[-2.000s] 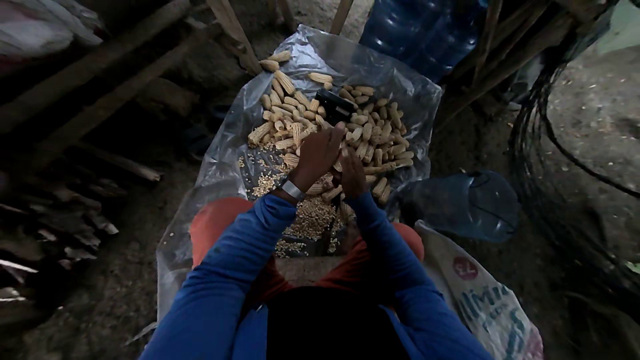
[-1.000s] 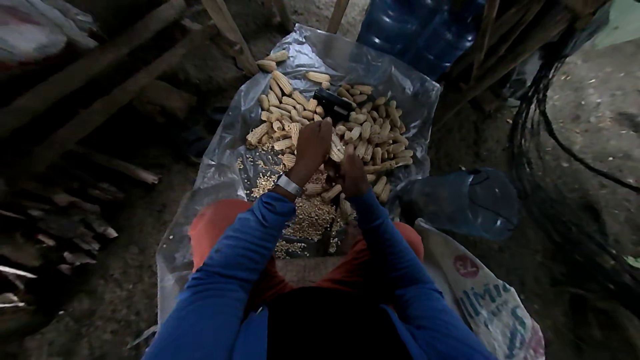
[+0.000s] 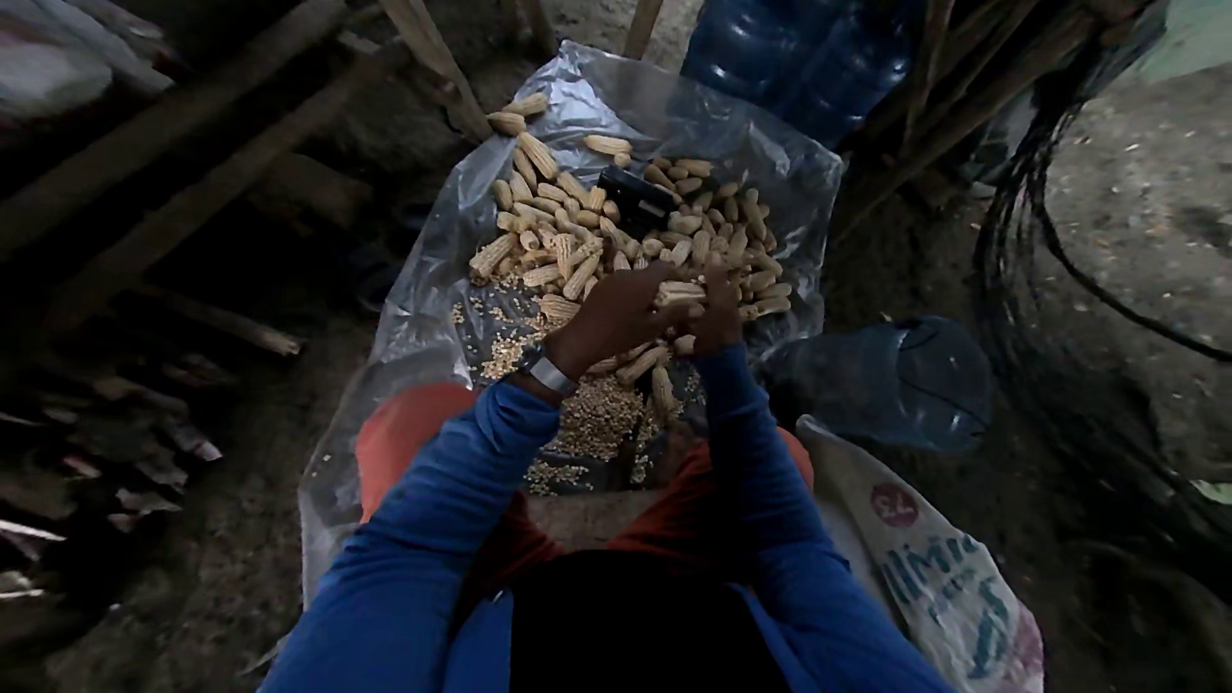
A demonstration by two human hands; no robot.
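A pale corn cob [image 3: 680, 294] lies between my two hands, over the middle of the plastic sheet [image 3: 423, 279]. My left hand [image 3: 621, 313], with a metal-banded watch on its wrist, has its fingers around the cob's left side. At the cob's right end is my right hand [image 3: 717, 313], its fingers bent against it. Beyond the hands spreads a heap of corn cobs [image 3: 577, 212], with a black object [image 3: 638, 197] lying on it. Loose corn kernels [image 3: 597, 419] form a pile nearer my lap, beside a few more cobs [image 3: 662, 390].
A clear plastic water jug [image 3: 895, 385] lies at the right, above a woven sack [image 3: 943, 568] bearing print. Large blue jugs [image 3: 799, 58] stand at the back. Wooden poles [image 3: 173, 125] and firewood [image 3: 125, 433] are on the left; black cable [image 3: 1030, 212] hangs at the right.
Both hands have stayed close together over the sheet, shifting slightly around the cob. The cob between them shows more sideways now than one second ago.
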